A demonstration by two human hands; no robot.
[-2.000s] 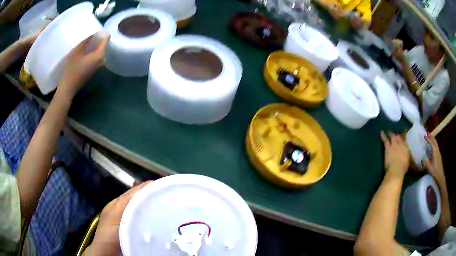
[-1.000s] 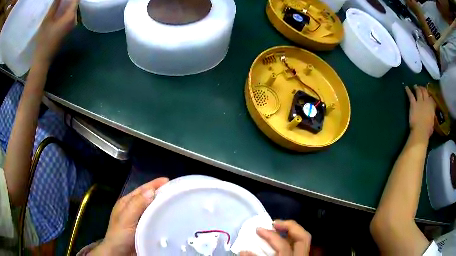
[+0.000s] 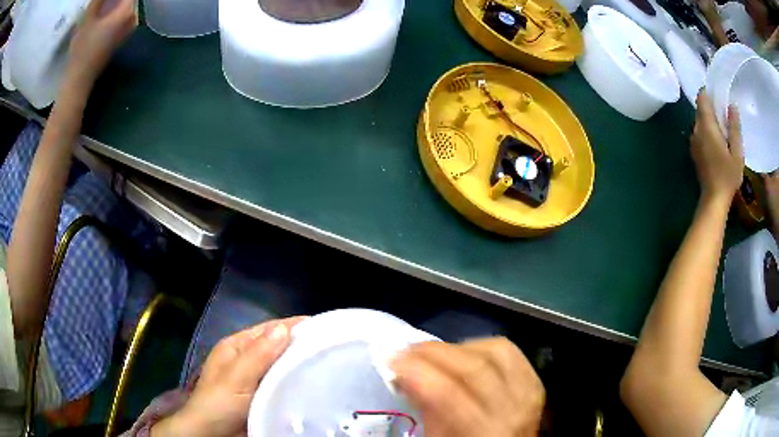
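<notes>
A round white water tank (image 3: 320, 375) is held over my lap at the bottom of the view, its closed underside up, with a red wire and a small white fitting showing. The bottom edge of the view cuts it off. My left hand (image 3: 231, 375) grips its left rim. My right hand (image 3: 474, 388), slightly blurred, presses a white wiping cloth (image 3: 386, 358) on the upper right part of the underside; most of the cloth is hidden by the fingers.
On the green bench (image 3: 325, 179) lie a yellow base housing (image 3: 470, 205) with a black fan, another behind it, a frosted drum (image 3: 307, 68) and a white tub (image 3: 628, 68). One person's arm (image 3: 43, 196) is at left; another's (image 3: 683, 273) is at right, holding a white bowl (image 3: 756, 107).
My right hand has come in with the cloth and moved up across the underside. The neighbour at right has lifted a white bowl. The view has tilted down.
</notes>
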